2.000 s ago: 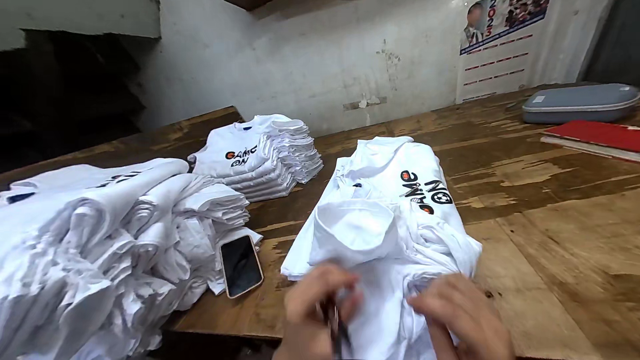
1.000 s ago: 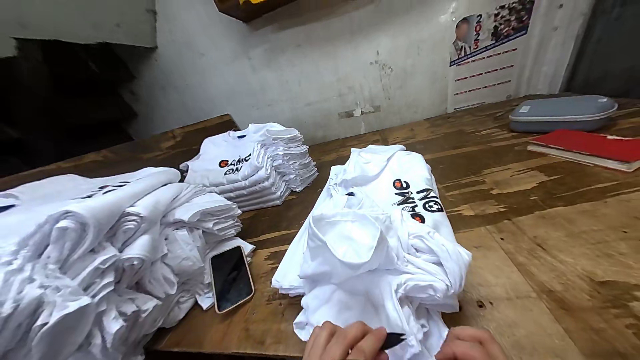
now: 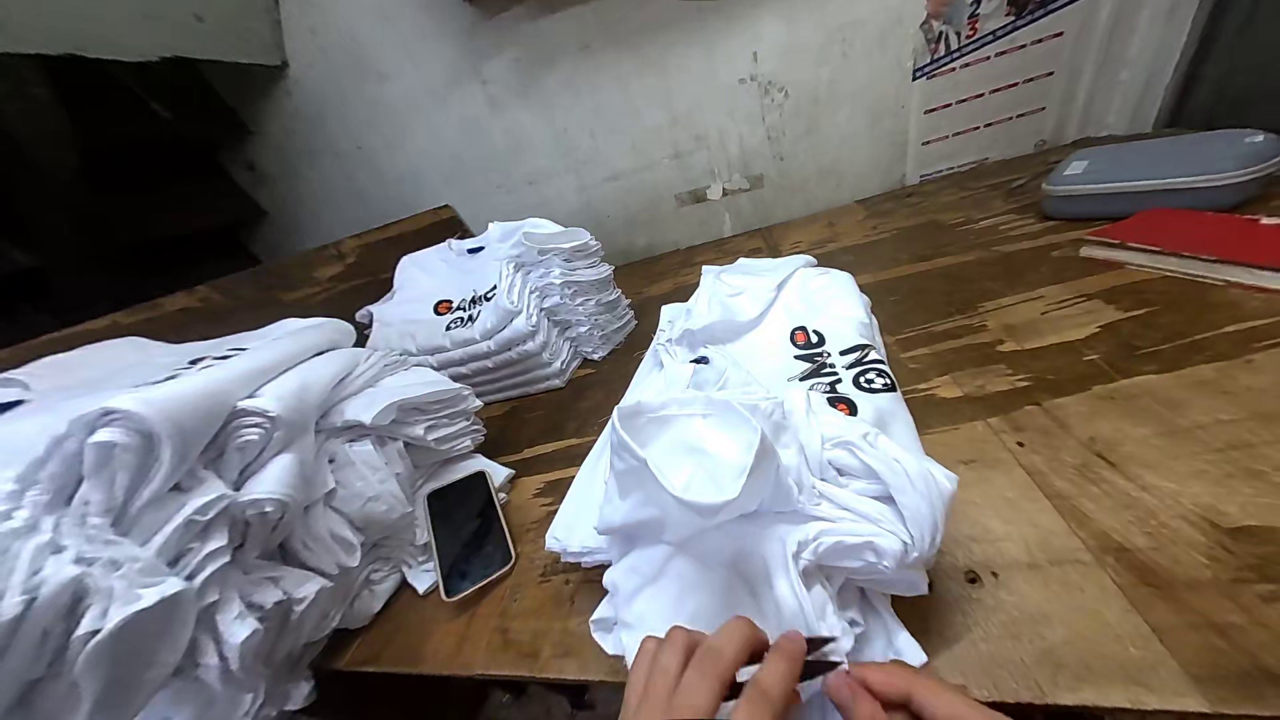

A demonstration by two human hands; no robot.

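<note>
At the bottom centre, my left hand [image 3: 710, 670] is closed around small dark thread snips [image 3: 822, 668], whose two pointed blades stick out to the right, slightly apart. My right hand [image 3: 910, 692] is just right of the blade tips, its fingertips pinching the edge of a white shirt [image 3: 730, 580]. That shirt lies bunched over the near end of a stack of folded white T-shirts [image 3: 740, 300] with a black and orange print. A white collar or sleeve opening [image 3: 690, 450] stands up in the middle. The lower parts of both hands are cut off by the frame.
A big heap of white shirts [image 3: 230, 480] fills the left side, with a phone [image 3: 470, 535] beside it. Behind is a neat stack of folded shirts [image 3: 500, 310]. A grey zip case [image 3: 1160, 175] and a red book [image 3: 1190, 240] lie at the wooden table's [image 3: 1040, 580] far right.
Two seconds ago my hands were farther apart over the near shirt; now they are close together at its lower edge. The snips' two blades now show apart.
</note>
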